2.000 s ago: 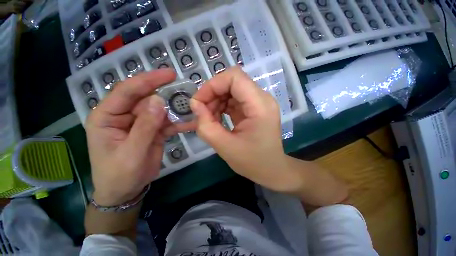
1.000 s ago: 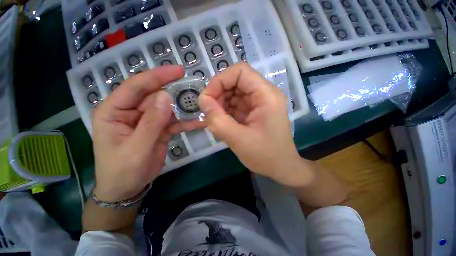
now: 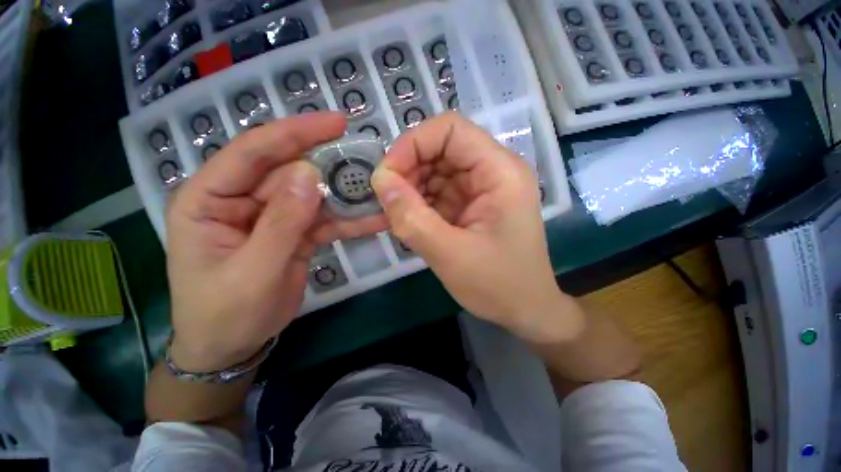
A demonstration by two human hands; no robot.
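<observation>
A round housing (image 3: pixel 352 181) with a dark ring and a grey centre with small dots sits in a clear, shiny surround above the white blister tray (image 3: pixel 367 293). My left hand (image 3: pixel 244 240) grips its left side between thumb and fingers. My right hand (image 3: pixel 470 217) has thumb and index fingertip at its right edge; whether they pinch a small clear piece there is too small to tell. The tray holds rows of similar round parts, partly hidden by my hands. A translucent sheet (image 3: pixel 489 60) with tiny marks lies on the tray's right end.
A tray of black parts with a red piece (image 3: pixel 214 61) is behind left. Stacked parts trays (image 3: pixel 678 88) and a clear bag with white sheets (image 3: pixel 669 166) are at right. A lime-green fan-like box (image 3: pixel 66 286) is at left, a white machine (image 3: pixel 798 323) at far right.
My hands and the held housing have shifted slightly right in the picture. The housing stays in my left fingers, with my right fingertips still at its right edge.
</observation>
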